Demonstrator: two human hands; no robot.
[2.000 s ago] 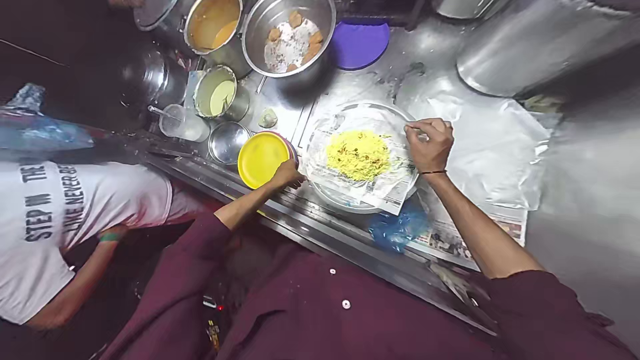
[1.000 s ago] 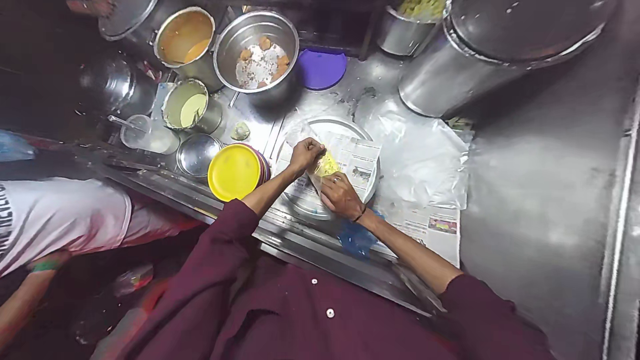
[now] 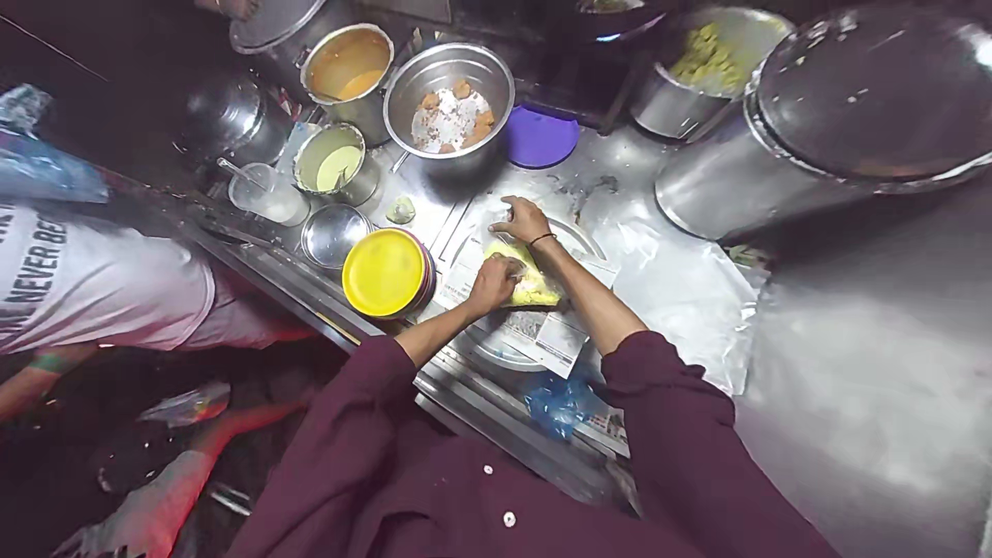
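Observation:
Yellow crumbly food (image 3: pixel 536 290) lies partly covered on a sheet of newspaper (image 3: pixel 554 341), over a round metal plate (image 3: pixel 496 355). My left hand (image 3: pixel 494 284) is at the left side of the food, its fingers bent down against the sheet or the food; what they grip is hidden. My right hand (image 3: pixel 524 220) reaches past the top end of the food, thumb and forefinger apart, with nothing clear between them. A stack of plates with a yellow one on top (image 3: pixel 384 273) stands left of my left hand.
Behind stand a steel pot with white and brown food (image 3: pixel 449 56), a pot of orange liquid (image 3: pixel 347 63) and a purple lid (image 3: pixel 541 138). Plastic sheeting (image 3: pixel 682 302) and a large steel drum (image 3: pixel 728 186) are at right. Another person's white sleeve (image 3: pixel 147 271) is at left.
Two seconds ago the yellow food lay spread out, with my left hand at the yellow plates. Both hands then came together at the food, now a narrower, partly covered heap. My right hand has since moved to its far end.

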